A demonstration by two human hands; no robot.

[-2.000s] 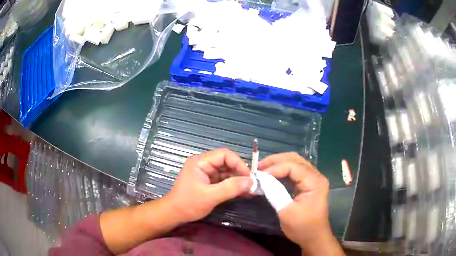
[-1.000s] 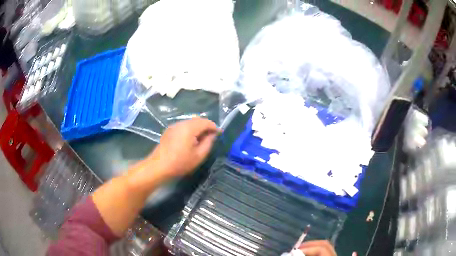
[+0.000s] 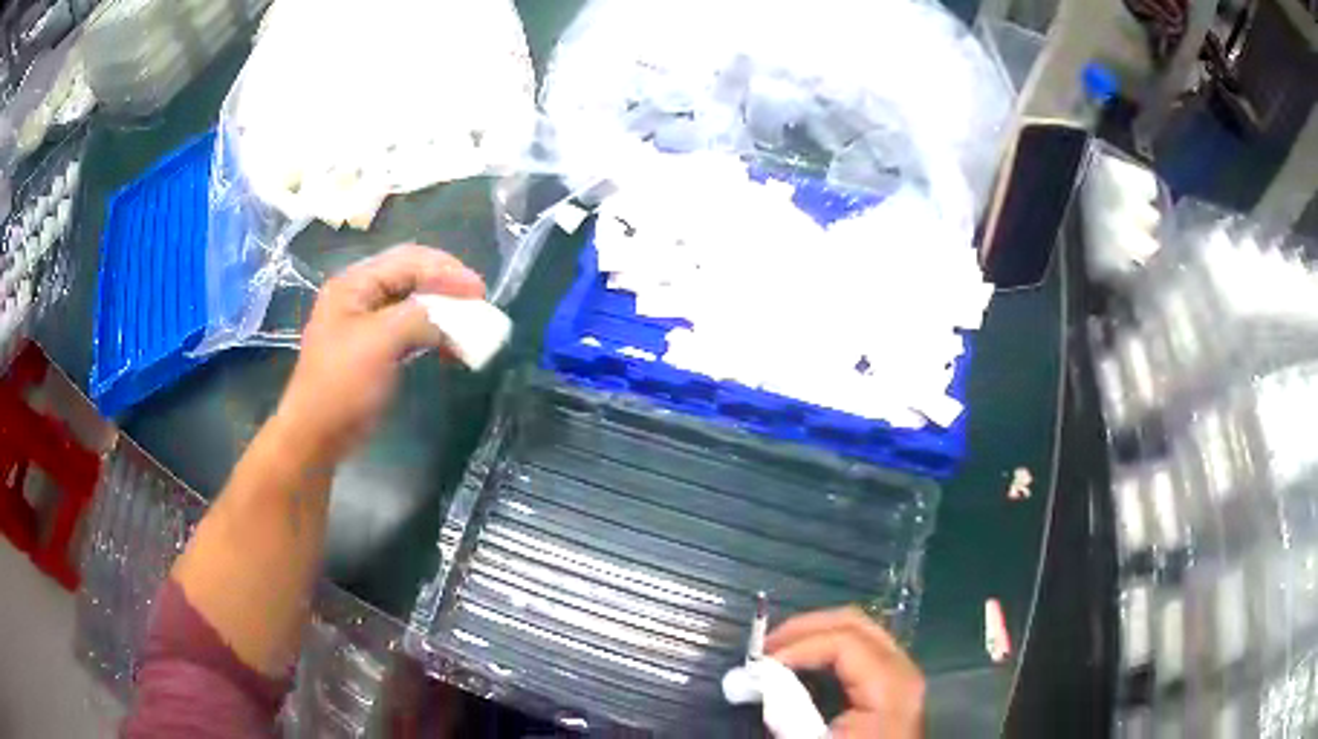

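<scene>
My left hand [image 3: 364, 339] holds a short white housing [image 3: 470, 328] between thumb and fingers, over the mat left of the clear tray. My right hand [image 3: 853, 667] is at the tray's lower right, cut off by the bottom edge. It holds a slim rod [image 3: 760, 624] with a dark tip, pointing up; white wrap covers a digit. The clear ribbed tray [image 3: 607, 541] lies in front of me with no parts visible in its rows. White parts [image 3: 810, 296] are heaped in the blue tray [image 3: 752, 425] behind it.
A clear bag of cream parts [image 3: 390, 116] stands back left, beside a second blue tray [image 3: 156, 267]. A cloudy bag [image 3: 781, 72] is behind the heap. A phone [image 3: 1034, 202] stands back right. Filled trays [image 3: 1214, 462] line the right. A red stool [image 3: 44, 469] is lower left.
My left hand reached to the cream-parts bag and now comes back with a white housing. My right hand stays low with the rod. The camera view has shifted.
</scene>
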